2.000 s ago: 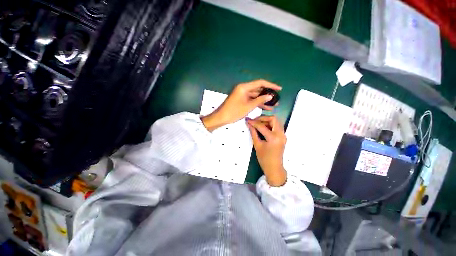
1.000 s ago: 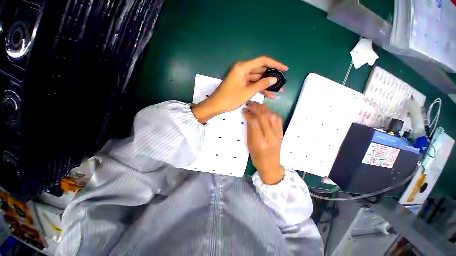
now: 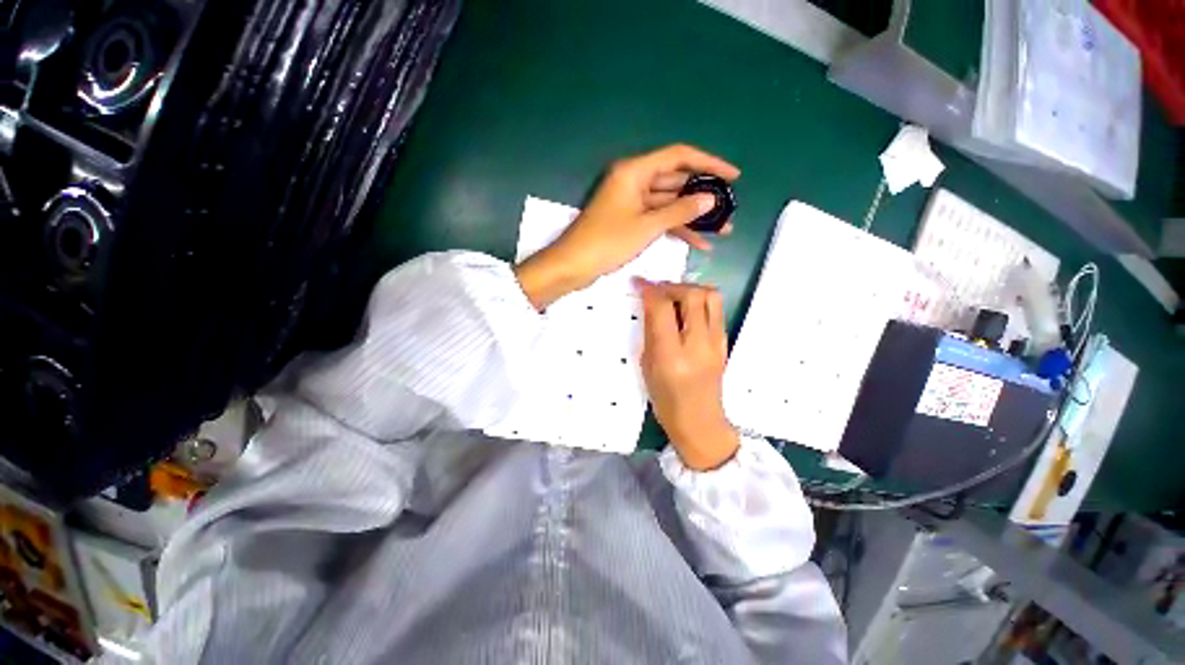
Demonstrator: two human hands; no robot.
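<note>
My left hand (image 3: 633,214) holds a round black housing (image 3: 710,204) between thumb and fingers, above the top right corner of a white sheet. The white liner sheet (image 3: 585,377) with spaced tiny dark dots lies in front of me, partly under my left wrist. My right hand (image 3: 684,353) is over the sheet's right edge, below the housing and apart from it. Its fingers are bent with the tips at the sheet's upper right; whether they hold a tiny piece cannot be seen.
A second white sheet (image 3: 816,338) lies to the right, beside a dark box with a blue top (image 3: 910,403) and a hose. A tall stack of black trays (image 3: 280,169) stands at left. A white wipe on a stick (image 3: 911,159), a marked card (image 3: 984,250) and a raised shelf (image 3: 910,85) are at upper right.
My left hand has moved slightly up and away from my right hand, and the housing's ring face now shows. My right fingers have left the left fingertips and curled over the sheet. The view has shifted.
</note>
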